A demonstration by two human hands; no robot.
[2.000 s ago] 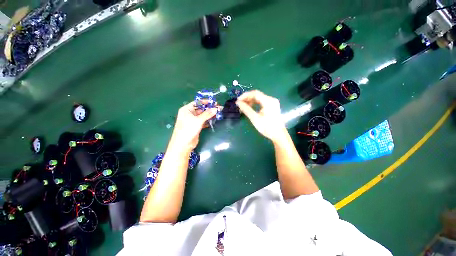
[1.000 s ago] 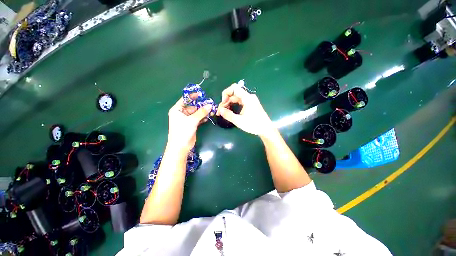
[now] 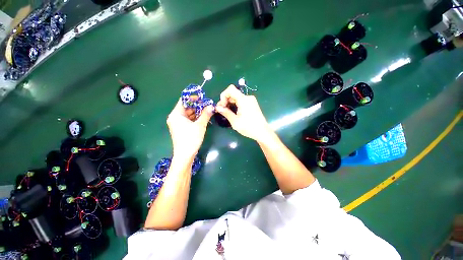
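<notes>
My left hand (image 3: 187,127) holds a bunch of blue circuit boards (image 3: 193,95) with white spots; a pale lead with a round white end (image 3: 207,74) sticks up from it. My right hand (image 3: 244,114) is beside it, thumb and finger pinched at the boards' right edge; what they pinch is too small to tell. A black cylinder housing (image 3: 222,120) is partly hidden under and between the hands. Another white lead end (image 3: 241,82) shows just beyond my right hand. A pile of blue boards (image 3: 160,175) lies beside my left forearm.
Many black housings with red wires (image 3: 109,170) stand or lie at left, several more (image 3: 329,133) at right. Two round white-faced discs (image 3: 127,94) lie at left. One housing (image 3: 262,14) lies at the far edge. A blue stool (image 3: 381,147) is at right, a tangled pile (image 3: 35,38) behind the metal-edged strip.
My right hand has moved left, its fingertips now at the boards. The far housing and the round discs have shifted right along the green surface.
</notes>
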